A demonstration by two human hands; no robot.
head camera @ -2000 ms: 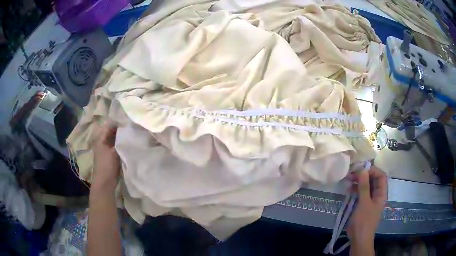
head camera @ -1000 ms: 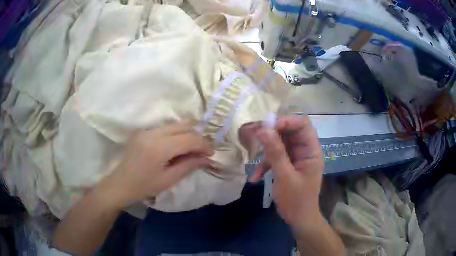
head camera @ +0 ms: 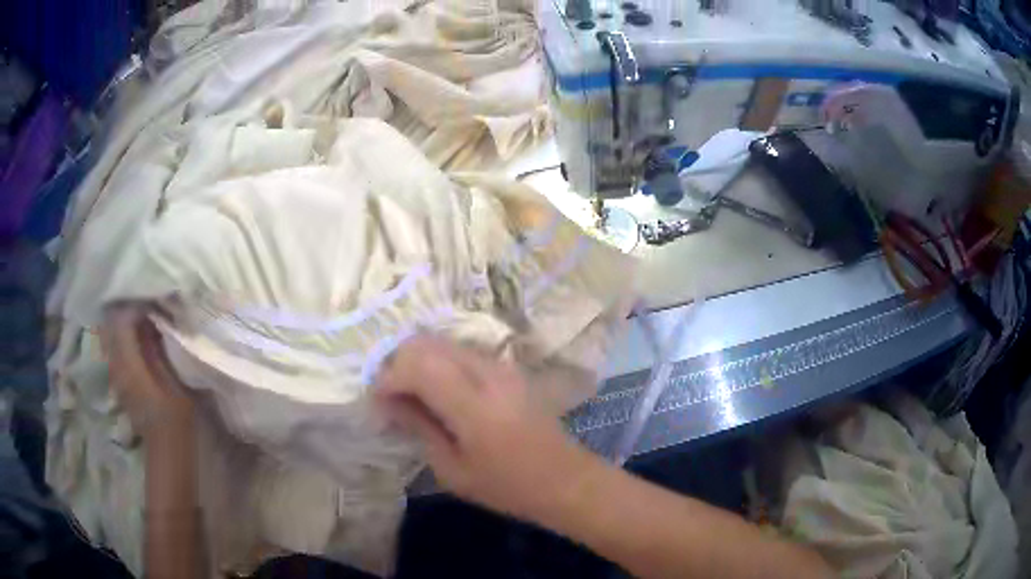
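A large crumpled cream garment piece [head camera: 283, 226] lies left of the needle and hangs over the table's front edge. Two rows of pale lilac tape [head camera: 384, 296] run along its gathered section. My left hand [head camera: 141, 351] grips the cloth edge at the left, fingers partly hidden by the fabric. My right hand [head camera: 447, 396] is closed on the gathered cloth at the tape, slightly blurred. A loose tape end hangs over the table edge, right of the garment.
The white, blue-striped sewing machine [head camera: 724, 79] stands at the back right, its lamp lit. A black object [head camera: 816, 192], orange-red scissors [head camera: 921, 255] and a hanging strip bundle [head camera: 984, 351] are at the right. A ruler strip [head camera: 769, 368] lines the edge. Another cream bundle [head camera: 904, 486] lies lower right.
Compared with one second ago, my left hand has moved left to the cloth's edge. My right hand has moved left onto the taped gathers. The garment is spread out more between them.
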